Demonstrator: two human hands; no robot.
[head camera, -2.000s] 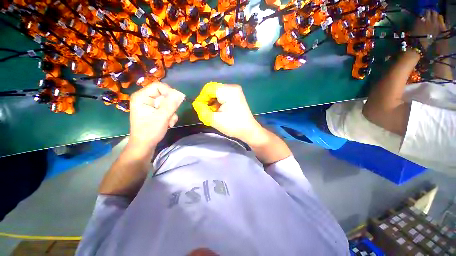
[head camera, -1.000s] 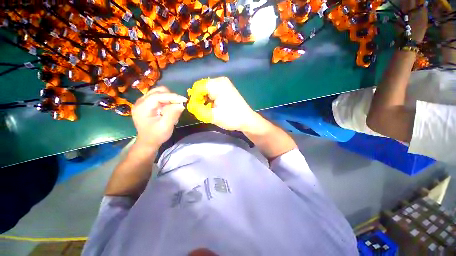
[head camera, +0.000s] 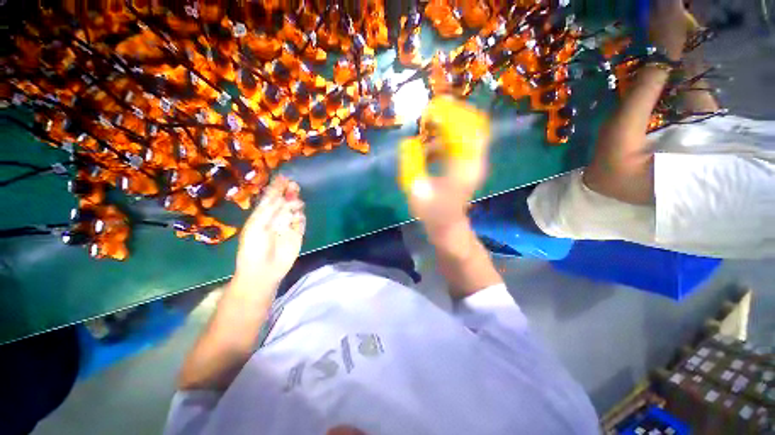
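Observation:
Orange-and-black wired units (head camera: 289, 110) lie heaped along the far side of the green bench, with thin black wires and small pale pieces among them. My left hand (head camera: 274, 225) is bare, over the bench's near part, below the heap; its fingers are close together and I cannot tell if they hold anything. My right hand (head camera: 449, 166), blurred, wears yellow finger cots. It reaches to the heap's near edge, thumb and fingers apart, with a gap between them. No held unit can be made out; the fingertips partly hide units behind them.
The green bench top (head camera: 357, 191) ends at a slanting near edge. A co-worker's arm (head camera: 633, 119) and white sleeve are at the right. Below are a blue bin (head camera: 646, 265), a divided carton (head camera: 722, 378) and a small blue tray (head camera: 653, 422) at lower right.
My hands have parted from their meeting point in front of my chest. My right hand has moved right and forward to the heap and opened; my left hand has moved slightly back.

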